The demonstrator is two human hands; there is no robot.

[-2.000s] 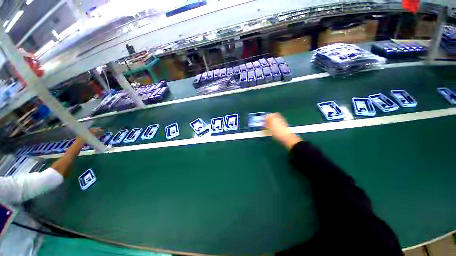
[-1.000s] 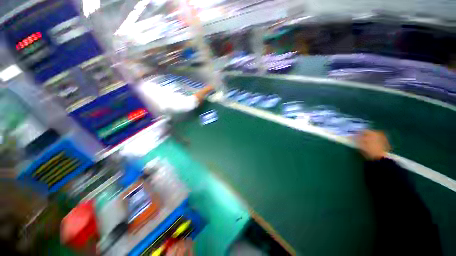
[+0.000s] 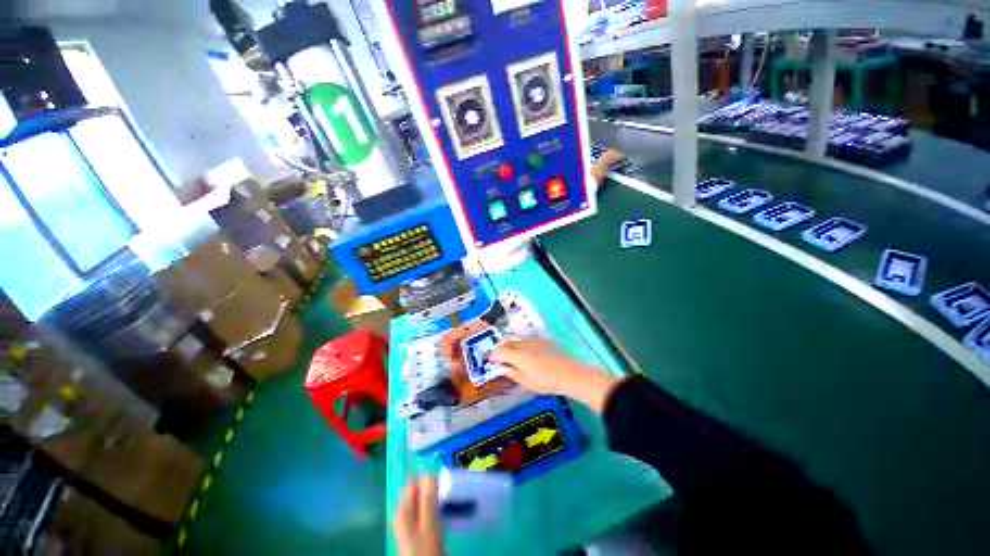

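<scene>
My right hand (image 3: 532, 367) reaches in from the right, its fingertips on the edge of a panel (image 3: 481, 356) with a pale rim and dark square outline. That panel lies on the orange-copper nest (image 3: 467, 340) on the silver base plate (image 3: 431, 353). My left hand (image 3: 418, 521), low in the picture and partly cut off, holds a blurred pale panel (image 3: 474, 502) with a small grey window, in front of the blue shuttle block (image 3: 521, 443). The blue press head (image 3: 396, 252) is behind the nest.
The control box (image 3: 494, 119) stands behind the bench. A red stool (image 3: 347, 375) is left of the bench, cartons (image 3: 233, 293) further left. The green conveyor (image 3: 695, 315) on the right carries panels in a row. Another person's hand (image 3: 608, 163) shows beyond the control box.
The view has swung left from the conveyor to the press. My right hand has moved from the belt's panel row to the panel on the nest. My left hand now shows holding a panel.
</scene>
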